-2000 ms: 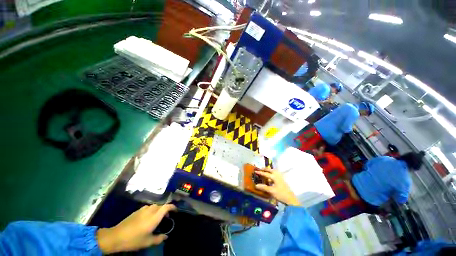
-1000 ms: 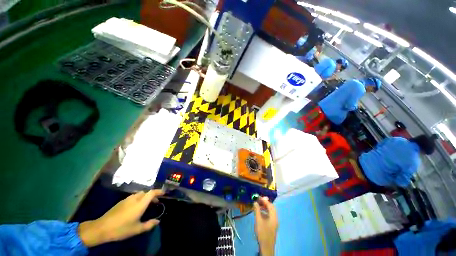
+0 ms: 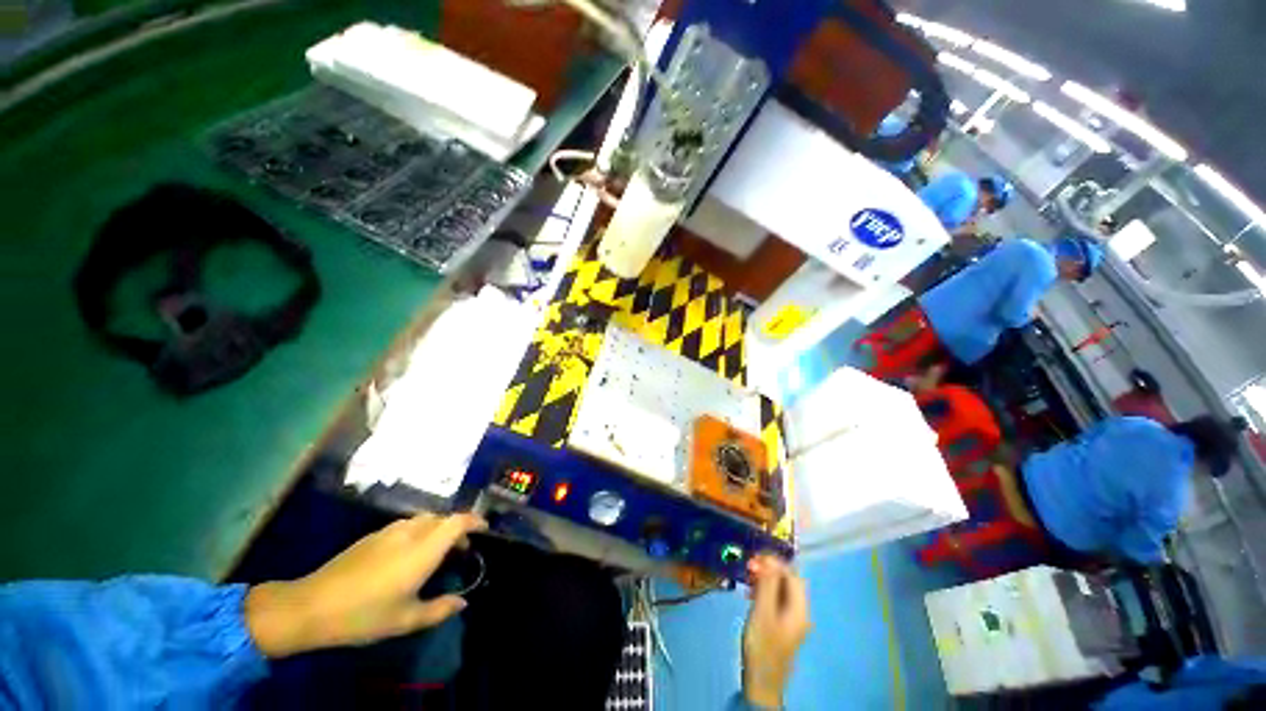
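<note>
My left hand (image 3: 364,586) is at the lower left, thumb and fingers around a dark round part with a thin shiny rim (image 3: 474,571), hard to see against the black background. My right hand (image 3: 776,625) is at the right end of the press's blue control panel (image 3: 632,517), fingertips together over the red button area, beside the lit green button (image 3: 730,553); no part shows in it. The orange fixture (image 3: 711,485) has a dark round centre and lies on the press bed. The pale cylindrical press head (image 3: 639,236) is above the bed's rear, away from the fixture.
Silver plate (image 3: 632,396) beside the fixture; white cloth (image 3: 451,396) left of the press. Blister tray (image 3: 375,181), white foam slabs (image 3: 417,84) and black head strap (image 3: 195,313) on the green bench. White foam block (image 3: 868,458) right of the press; people in blue sit beyond.
My right hand has left the orange fixture and moved down to the control panel, then slightly right to its end. My left hand stays low with the round part. The camera view has shifted.
</note>
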